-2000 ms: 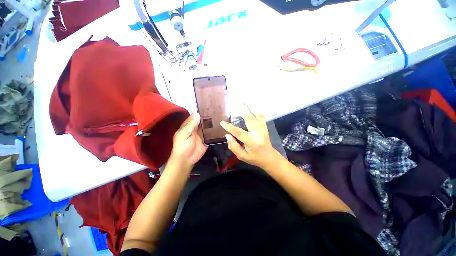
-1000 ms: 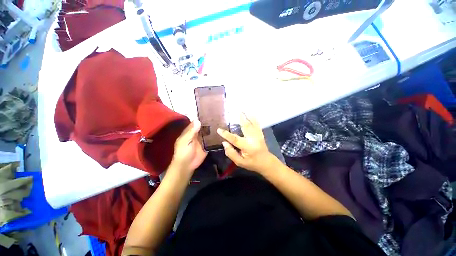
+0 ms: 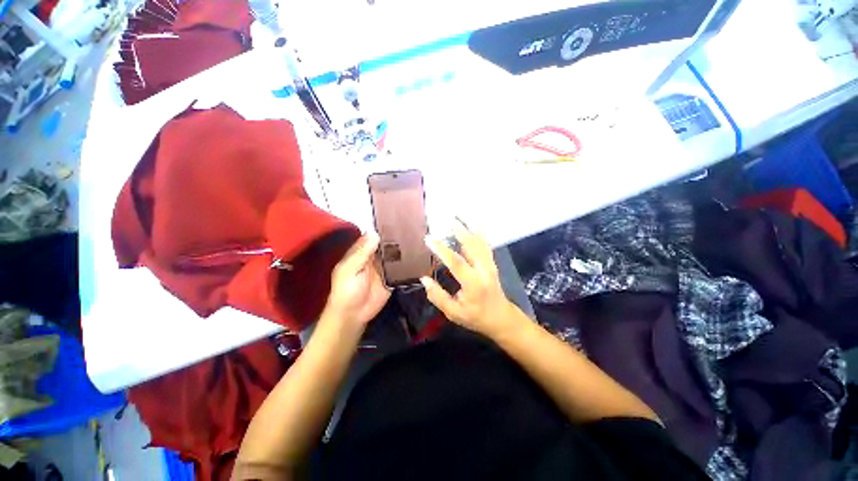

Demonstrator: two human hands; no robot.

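Note:
A smartphone [image 3: 401, 222] with a dim pinkish screen is upright in front of me at the table's front edge. My left hand [image 3: 357, 285] holds it by its lower left side. My right hand [image 3: 469, 280] is at its lower right, with bent fingers beside the screen; whether it also supports the phone is hard to tell. A red garment piece [image 3: 221, 202] lies on the table to the left, its dark tube-like opening facing my left hand. A thin whitish line with a small metallic glint runs along it.
The sewing machine's needle area [image 3: 357, 136] is behind the phone. Scissors [image 3: 550, 143] with red and yellow handles lie right of it. Red cut panels [image 3: 183, 45] are at the back left. A red bundle [image 3: 212, 404] hangs below the left edge. Dark purple and plaid garments [image 3: 649, 348] are heaped right.
The view has shifted, so the table and machine sit slightly lower in the picture. My right fingertip has moved off the screen toward its right edge. My left hand still holds the phone.

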